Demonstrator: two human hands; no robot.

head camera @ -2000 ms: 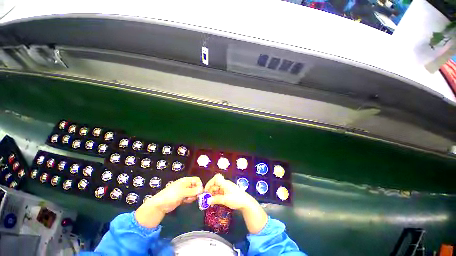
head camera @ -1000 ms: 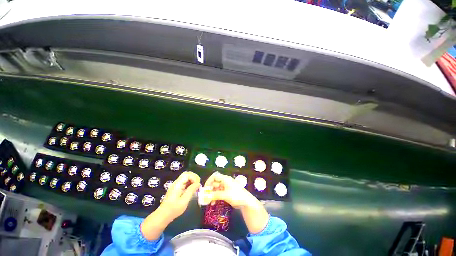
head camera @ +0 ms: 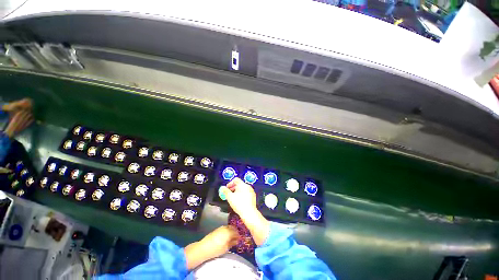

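My right hand (head camera: 241, 196) is over the lower left of the ten-pocket tray (head camera: 254, 192), with its fingertips at a round lit unit (head camera: 222, 192) glowing pale green. The other discs in this tray glow blue or white. My left hand (head camera: 227, 237) is at the small dark-red parts box (head camera: 242, 232), whose contents look speckled. Its fingertips are blurred over the box, and whether they hold anything cannot be told.
Black component trays (head camera: 164, 188) with rows of dimmer discs lie to the left. Another person's hands (head camera: 19, 116) show at the far left edge. A round white item (head camera: 225, 269) is between my forearms. A grey-white ledge (head camera: 191, 93) runs behind the green bench.
My hands have moved apart. My right hand has gone with the unit to the tray, my left hand down to the parts box. Another person's hands have appeared at the left.
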